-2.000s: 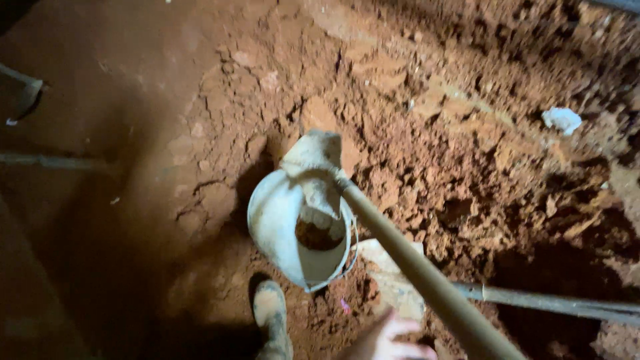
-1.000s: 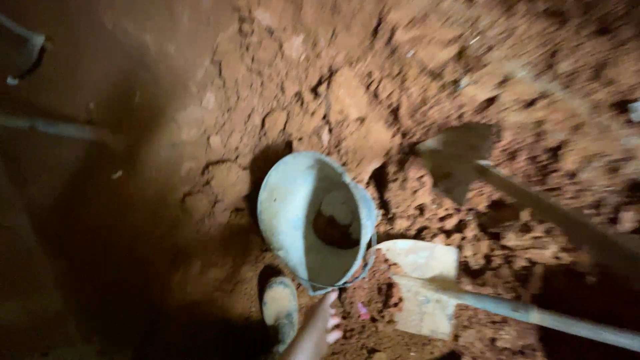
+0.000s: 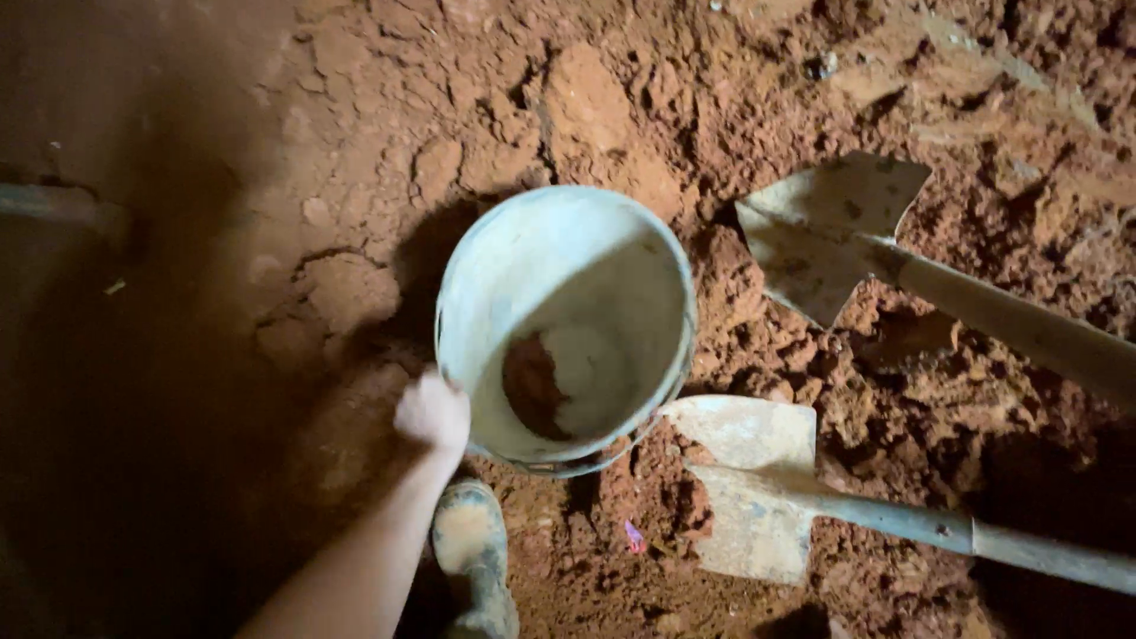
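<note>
My left hand (image 3: 433,410) is closed at the left rim of a pale, dirt-stained bucket (image 3: 568,200), its fingertips mostly hidden. The bucket's open mouth faces me, and a little reddish soil (image 3: 532,386) lies inside at the bottom. A thin wire handle hangs along its lower rim. To the right, a pointed shovel blade (image 3: 821,232) with a wooden shaft lies over the clods. Below it is a square shovel blade (image 3: 754,470), close to the bucket's lower right rim. My right hand is out of view.
Rough, clumpy red soil (image 3: 586,106) surrounds the bucket. A muddy boot (image 3: 470,537) stands just below it. Near the square shovel lies a small pink scrap (image 3: 635,536). A pole-like piece (image 3: 44,202) shows at the left edge, beside deep shadow.
The pointed shovel has moved off the bucket to the right. The bucket, tilted before, now has its mouth facing me. My left hand has moved from below the bucket to its left rim.
</note>
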